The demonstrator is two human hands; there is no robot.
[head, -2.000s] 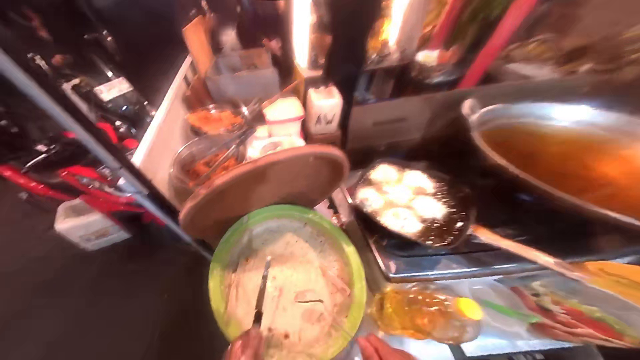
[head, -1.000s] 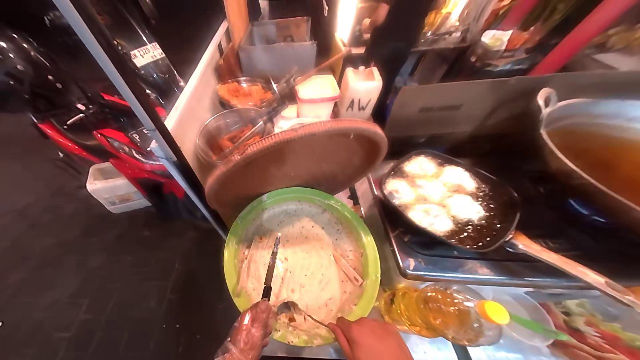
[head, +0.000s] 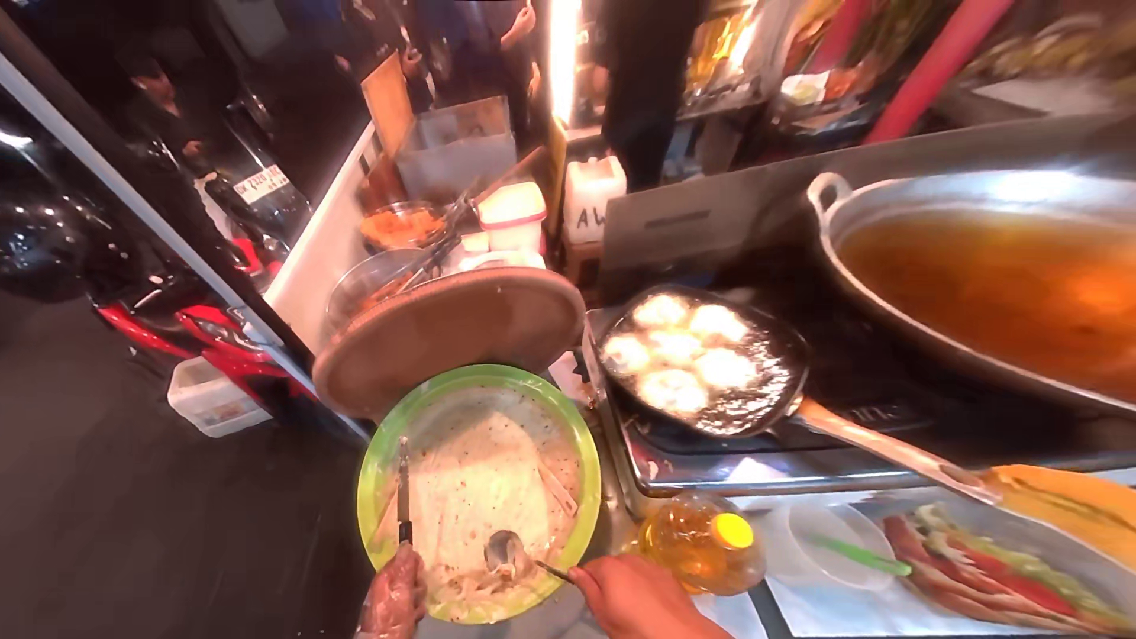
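A green-rimmed bowl [head: 589, 497] holds thin flat sheets and bits of filling. At its lower left, my left hand [head: 397, 593], in a clear plastic glove, grips the dark handle of a knife or spatula [head: 405, 488], whose blade points up inside the bowl. My bare right hand [head: 635, 596] closes on the thin handle of a metal spoon [head: 503, 550]; the spoon's head rests over the filling near the bowl's lower edge. To the right, several pale round pieces [head: 673, 390] fry in bubbling oil in a dark frying pan [head: 781, 330].
A brown round lid [head: 453, 328] leans behind the bowl. An oil bottle [head: 697, 546] lies beside my right hand. The pan's wooden handle [head: 887, 444] reaches right, below a large metal wok [head: 874, 297] of orange-brown liquid. A plastic cup [head: 839, 541] with a green spoon stands lower right.
Two seconds ago my right hand was at the bottom edge with no spoon visible; now it holds the spoon in the bowl. The view has shifted.
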